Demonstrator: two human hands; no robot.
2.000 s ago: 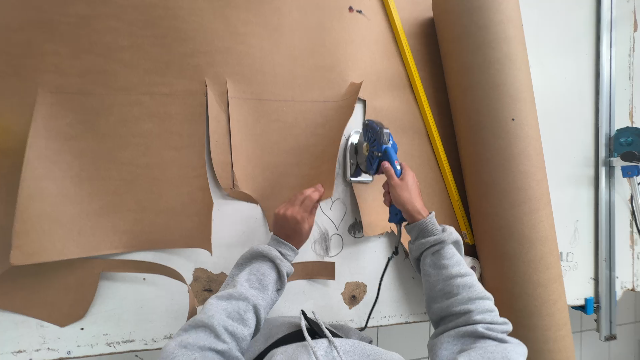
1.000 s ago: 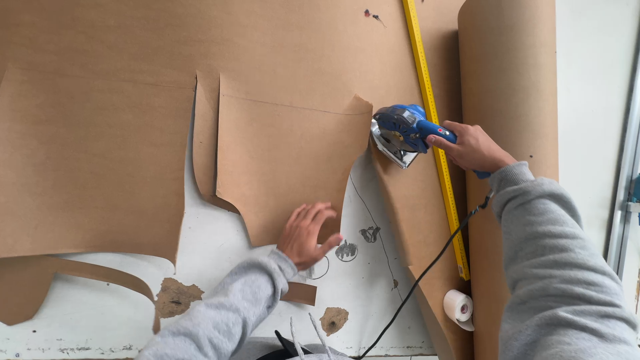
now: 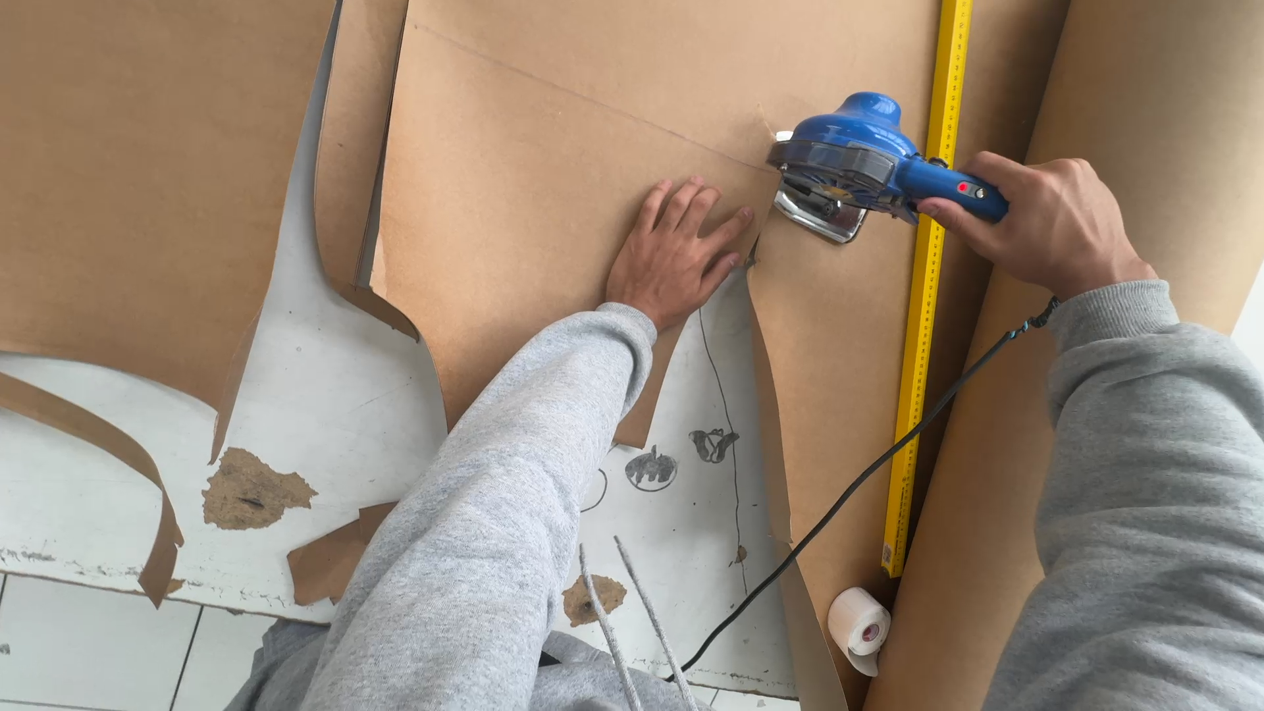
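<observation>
My right hand [image 3: 1062, 217] grips the handle of a blue electric rotary cutter [image 3: 854, 148]. Its metal foot is at the edge of the brown kraft paper [image 3: 553, 148], near the right end of a drawn pencil line. My left hand [image 3: 676, 247] lies flat on the paper just left of the cutter, fingers spread, holding nothing. A black cord [image 3: 849, 494] runs from the tool handle down across the paper toward my body. Beneath the cutter's handle passes a yellow ruler [image 3: 923, 346] lying on the paper.
A large roll of brown paper [image 3: 1136, 109] lies along the right side. A small white paper roll [image 3: 859, 622] rests beside it, below the ruler. Cut paper pieces, including a curved strip [image 3: 99, 434], lie at left on the worn white table [image 3: 346, 415], whose front edge borders a tiled floor.
The cutter in my right hand has moved up along the paper and right, away from the drawn hearts. My left hand has moved up the paper, closer to the cutter. The view has moved closer.
</observation>
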